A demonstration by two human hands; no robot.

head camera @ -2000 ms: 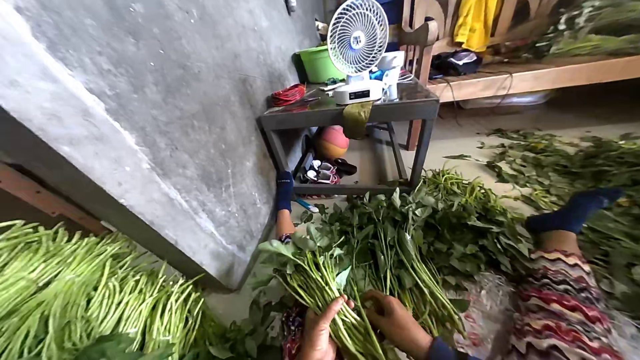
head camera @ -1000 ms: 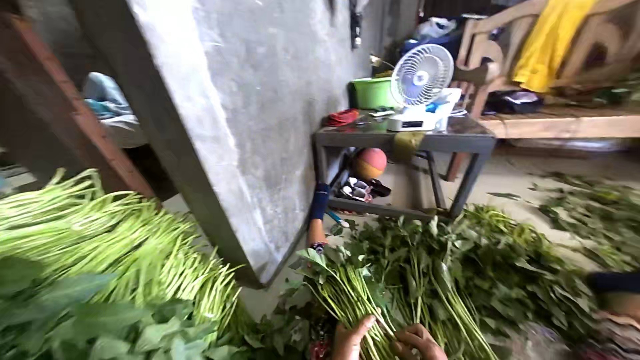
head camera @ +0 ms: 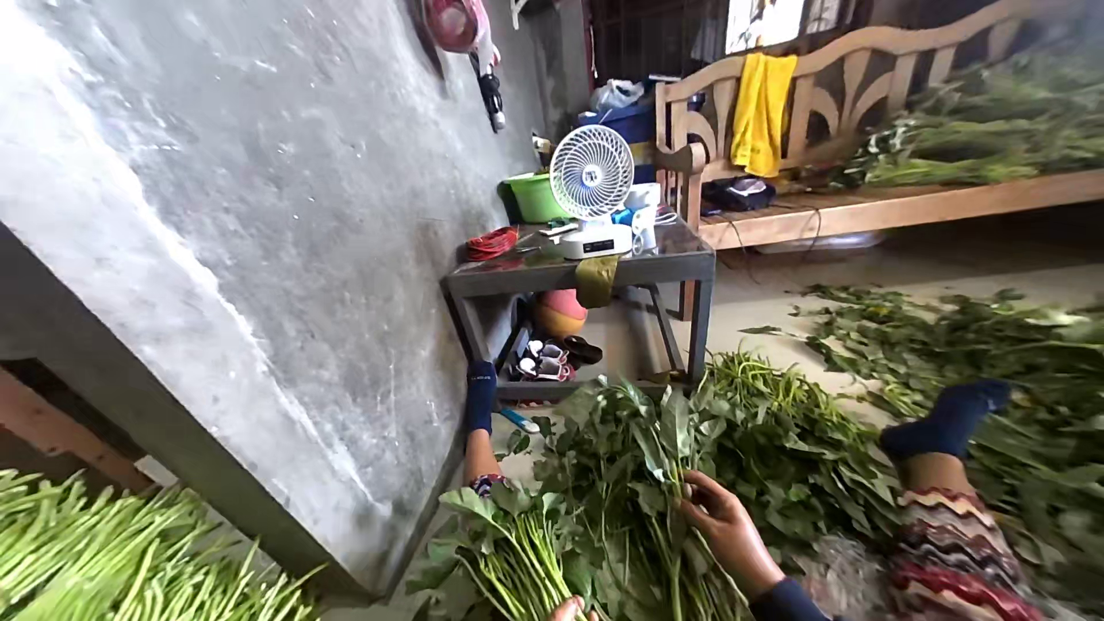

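My left hand (head camera: 573,610) shows only its fingertips at the bottom edge, closed around a bunch of leafy green stems (head camera: 522,561). To its right, my right hand (head camera: 720,522) pinches the upper part of a leafy stem (head camera: 675,448) between thumb and fingers. That stem stands over a pile of leafy greens (head camera: 776,431) on the floor between my legs. A large heap of cut green stems (head camera: 112,552) fills the lower left corner.
A dark table (head camera: 517,278) carries a white fan (head camera: 592,177), a green basin (head camera: 536,197) and red cord (head camera: 492,244). The concrete wall (head camera: 285,216) rises at left. A wooden bench (head camera: 906,211) holds more greens. My socked feet (head camera: 480,397) flank the pile; greens (head camera: 949,345) lie at right.
My right hand has moved away from the bunch in my left hand, up and to the right, and now grips a stem over the pile. The view has shifted.
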